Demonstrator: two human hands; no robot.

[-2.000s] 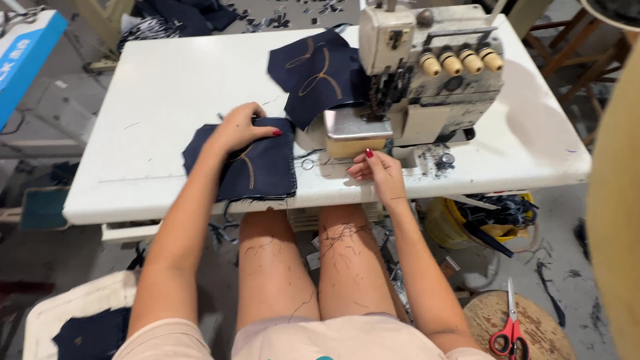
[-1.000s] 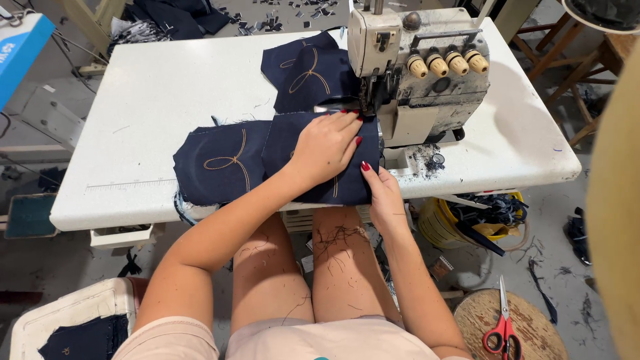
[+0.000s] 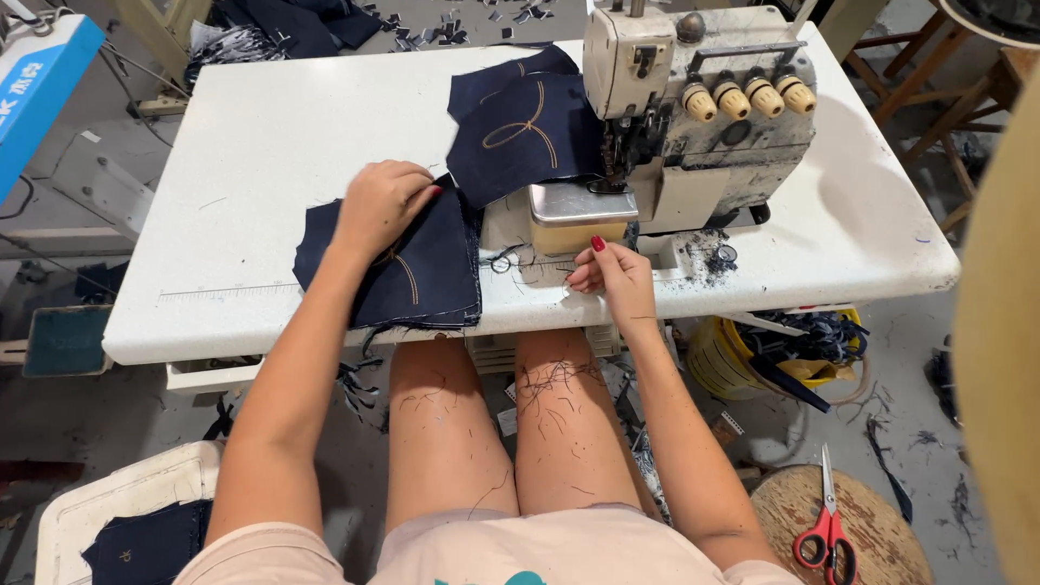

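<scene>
My left hand (image 3: 383, 207) rests on a stack of dark denim pieces (image 3: 422, 268) with tan stitching, its fingertips at the top edge; whether they pinch a piece cannot be told. My right hand (image 3: 609, 272), fingers curled and thumb raised, hovers at the front of the overlock sewing machine (image 3: 707, 122), near its metal-topped plate (image 3: 583, 203). I cannot see anything held in it. More denim pieces with loop stitching (image 3: 520, 138) lie left of the needle area, one reaching the presser foot (image 3: 609, 186).
The white table (image 3: 244, 162) has lint and thread bits near the machine. Below right are a yellow bucket of scraps (image 3: 723, 357) and a wooden stool (image 3: 780, 512) bearing red-handled scissors (image 3: 827, 520). A white bin (image 3: 65, 520) with denim pieces (image 3: 150, 544) stands lower left.
One second ago both hands were on a denim piece at the presser foot. My left hand has since moved left to the stack, and my right hand is off the fabric.
</scene>
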